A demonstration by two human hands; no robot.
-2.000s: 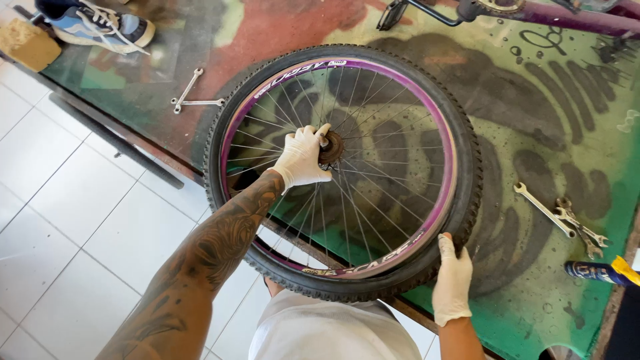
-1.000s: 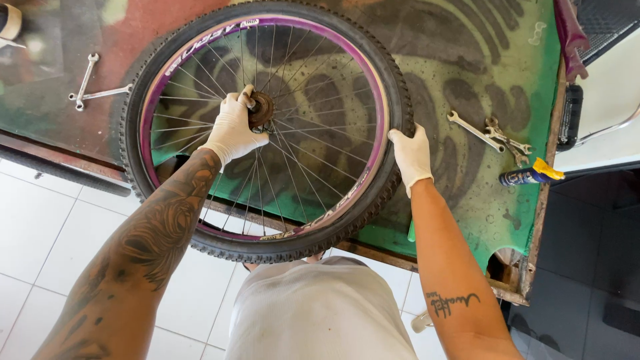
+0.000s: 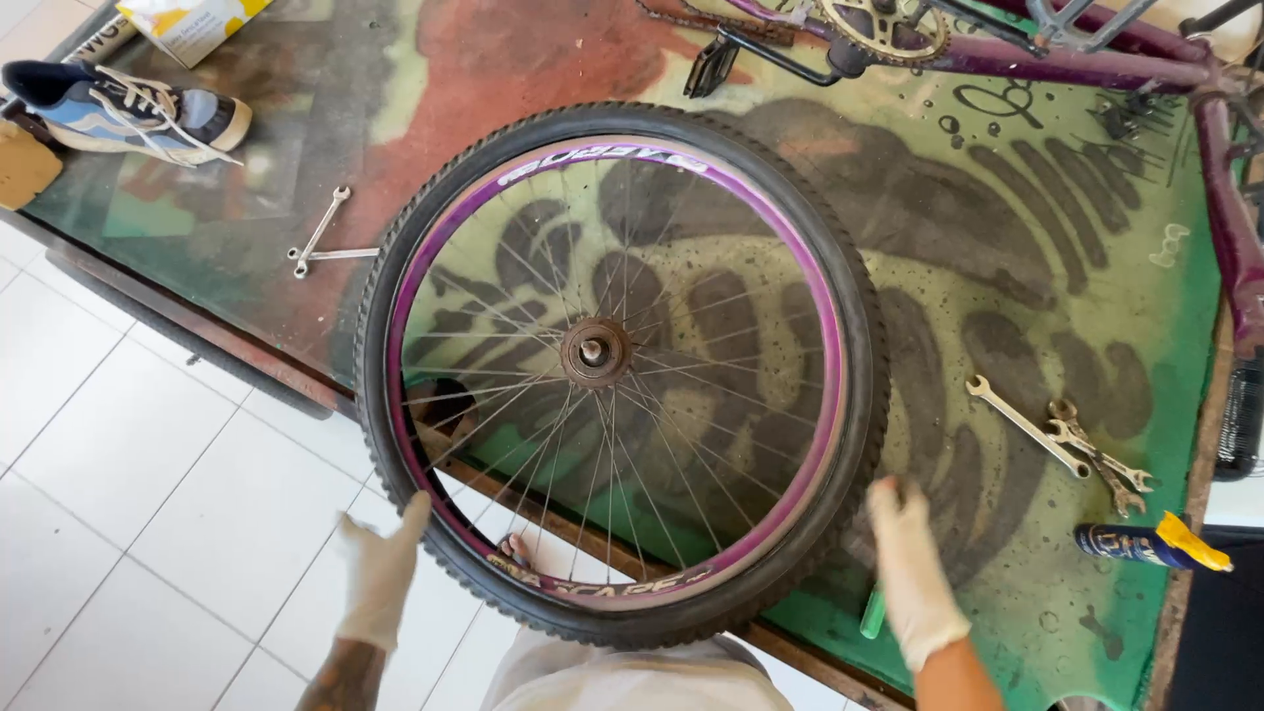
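A bicycle wheel (image 3: 832,326) with a knobby black tyre and purple rim lies flat, its near edge reaching past the table edge against my body. Its rusty hub with freewheel (image 3: 595,353) faces up. My left hand (image 3: 383,563), in a pale glove, is at the tyre's lower left, thumb up by the sidewall and fingers spread. My right hand (image 3: 910,568), gloved and slightly blurred, is just off the tyre's lower right, with its fingertips hard to make out. A green-handled object (image 3: 873,612) lies beside the right hand, partly hidden.
Wrenches lie left (image 3: 321,229) and right (image 3: 1027,425) of the wheel on the painted table (image 3: 1086,612). A blue tube with a yellow top (image 3: 1136,544) is at the right edge. A sneaker (image 3: 128,114) stands upper left, a purple bicycle frame (image 3: 1086,67) upper right.
My left hand has left the hub and moved to the tyre's lower left. My right hand has moved down along the tyre's right side and stands slightly off it.
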